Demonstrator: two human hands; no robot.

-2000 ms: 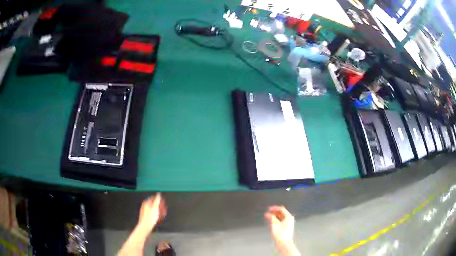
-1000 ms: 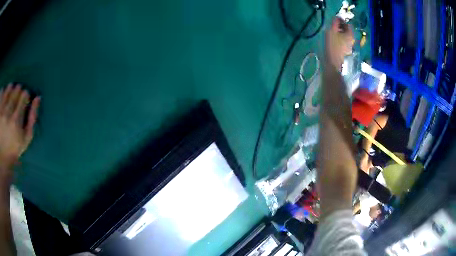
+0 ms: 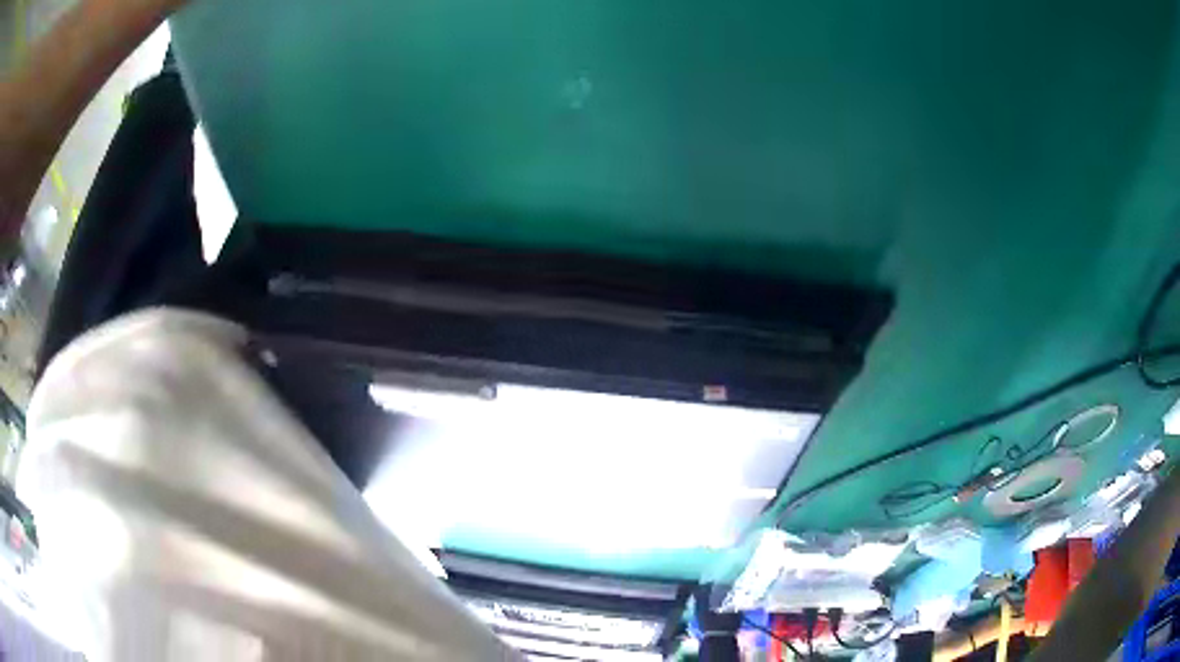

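A closed laptop (image 3: 608,453) lies on a black foam pad (image 3: 569,265) in the middle of the view, its cover washed out by glare. A small orange-red mark shows near its hinge edge. A bare forearm (image 3: 65,78) crosses the top left corner, and its hand is out of the picture. A pale sleeve (image 3: 194,504) fills the lower left. Part of another bare forearm (image 3: 1113,582) shows at the lower right, with no hand visible. Neither of my hands is in view.
The green mat (image 3: 582,142) spans the top. A black cable (image 3: 958,420) runs towards the right edge. Clear bags, a ring-shaped roll (image 3: 1035,482), red parts and other bench items lie at the lower right. More laptops (image 3: 569,614) stand below the closed one.
The view has turned, so the laptop now lies nearly level across the middle. Both hands, seen one second ago, have left the picture, and the sleeve is larger and at lower left.
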